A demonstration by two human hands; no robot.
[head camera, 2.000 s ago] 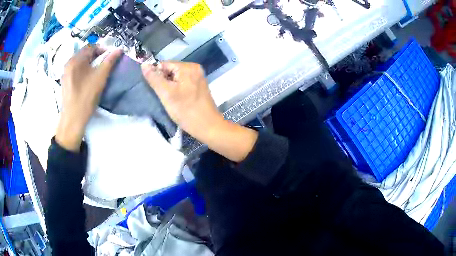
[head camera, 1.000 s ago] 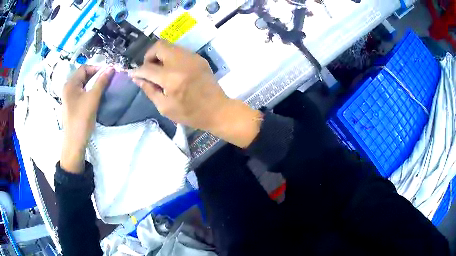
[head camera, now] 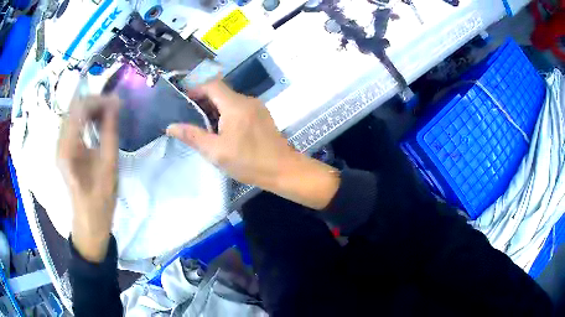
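Observation:
A dark grey cloth piece [head camera: 152, 114] lies at the needle area [head camera: 139, 62] of the sewing machine [head camera: 99, 28], under a purple-white glow. A narrow white edging [head camera: 189, 99] runs along its upper right edge. A white garment panel [head camera: 170, 186] spreads below it over the table edge. My left hand [head camera: 90, 139] is blurred at the dark piece's left side, fingers apart; whether it touches cloth is unclear. My right hand [head camera: 232, 133] is over the dark piece's right edge, thumb and fingers spread around the edging; its fingertips are partly hidden.
A dark lint clump [head camera: 365, 40] lies on the white table [head camera: 427, 37] and hangs over its edge. A ruler tape [head camera: 337, 117] runs along the front. A blue crate [head camera: 474, 133] and pale cloth [head camera: 523, 204] are at right. Crumpled grey cloth [head camera: 192, 294] is low left.
My left hand has come away from the needle, down and left, its fingers opening. My right hand has moved slightly down and right and its pinch has opened. More of the dark piece shows.

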